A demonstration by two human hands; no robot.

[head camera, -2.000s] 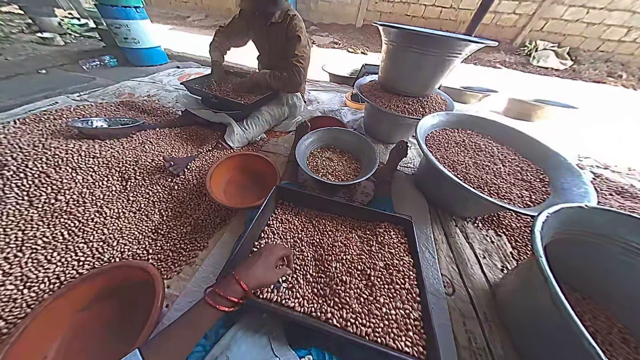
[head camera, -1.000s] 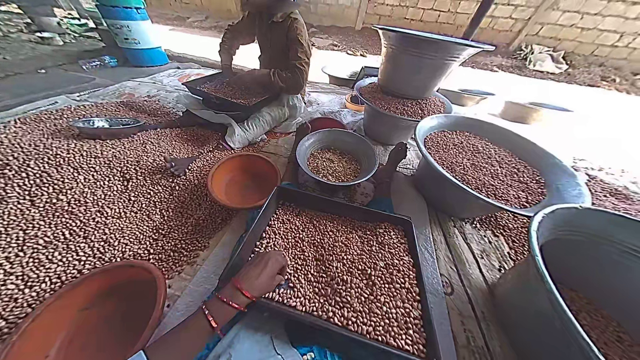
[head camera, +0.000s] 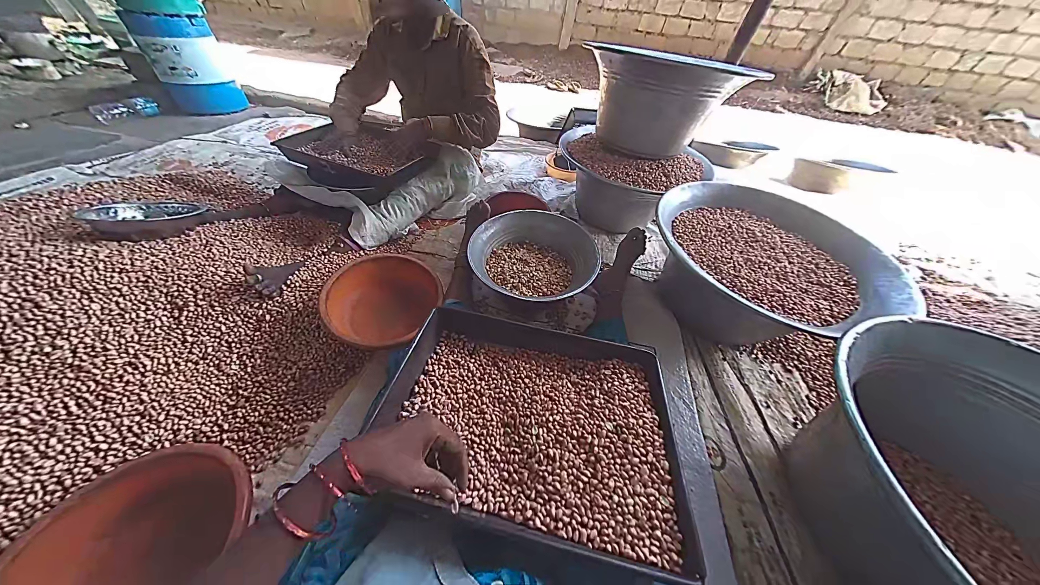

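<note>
My left hand, with red bangles on its wrist, is over the near left corner of a dark rectangular tray. Its fingers are bent down at the small brown nuts or seeds that fill the tray. Something small and pale shows by the fingertips; whether it is held is unclear. My right hand is out of view. Beyond the tray, between my feet, stands a round metal basin of paler pieces. An orange-brown clay bowl sits left of it, and a larger clay bowl is at the lower left.
Loose nuts cover the ground on the left, with a metal dish on them. Large metal basins of nuts line the right side, one pair stacked. Another person sits ahead, both hands in a dark tray. A blue-and-white barrel stands behind.
My left hand has shifted over the tray's left part, from among the nuts to the near left edge. The other person's hands have moved within their tray.
</note>
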